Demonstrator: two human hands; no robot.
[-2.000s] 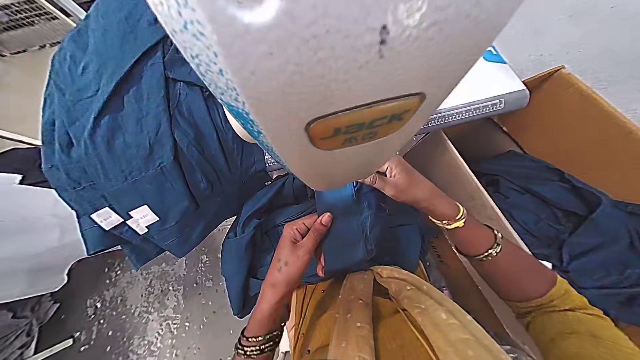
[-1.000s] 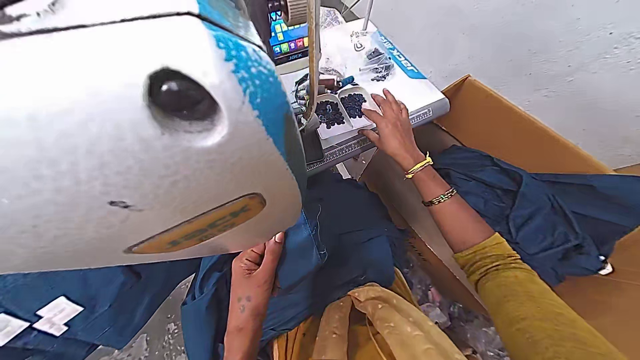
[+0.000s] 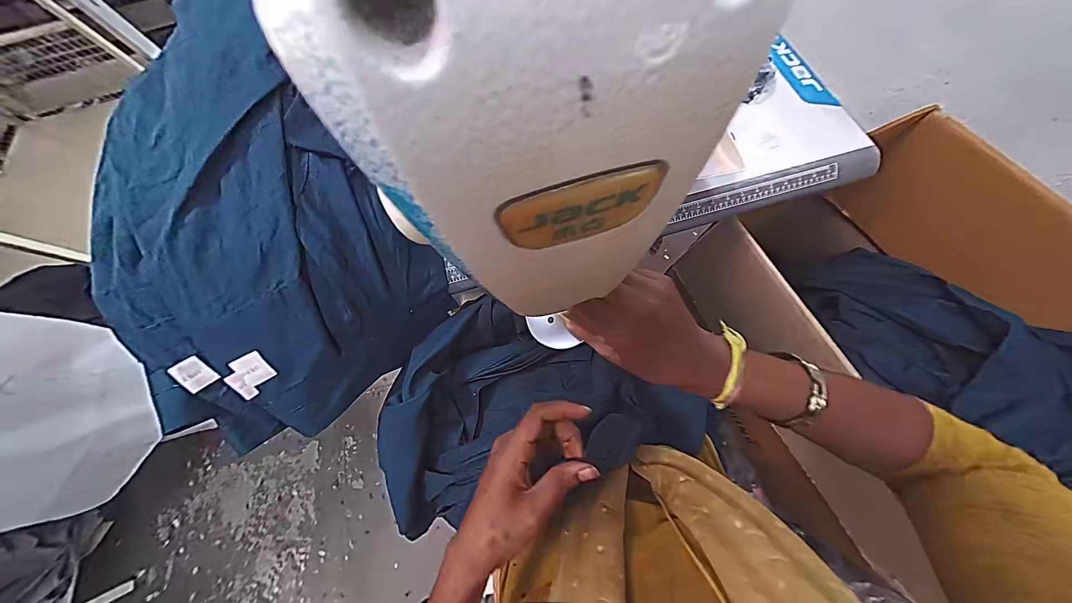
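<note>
The white head of a Jack sewing machine (image 3: 536,126) fills the upper middle of the view. My right hand (image 3: 649,331) is at its lower end, beside a round white machine part (image 3: 552,330); its fingertips are partly hidden, so what they hold cannot be told. Below, my left hand (image 3: 536,477) rests near a dark blue garment (image 3: 494,394) in my lap, thumb and fingers curled apart with a gap between them. Whether it touches the cloth is unclear. More blue cloth (image 3: 226,234) with small white labels (image 3: 194,374) hangs at the left of the machine.
Right of the machine, the white table edge (image 3: 770,188) bears a ruler scale. An open cardboard box (image 3: 963,209) stands beyond my right arm, with blue garments (image 3: 921,335) inside. White material (image 3: 67,419) lies at the far left, above a worn grey floor (image 3: 251,502).
My right hand has moved from the trays of small dark pieces on the table to the machine's lower end. My left hand, pinching the blue cloth before, has loosened. The view has shifted.
</note>
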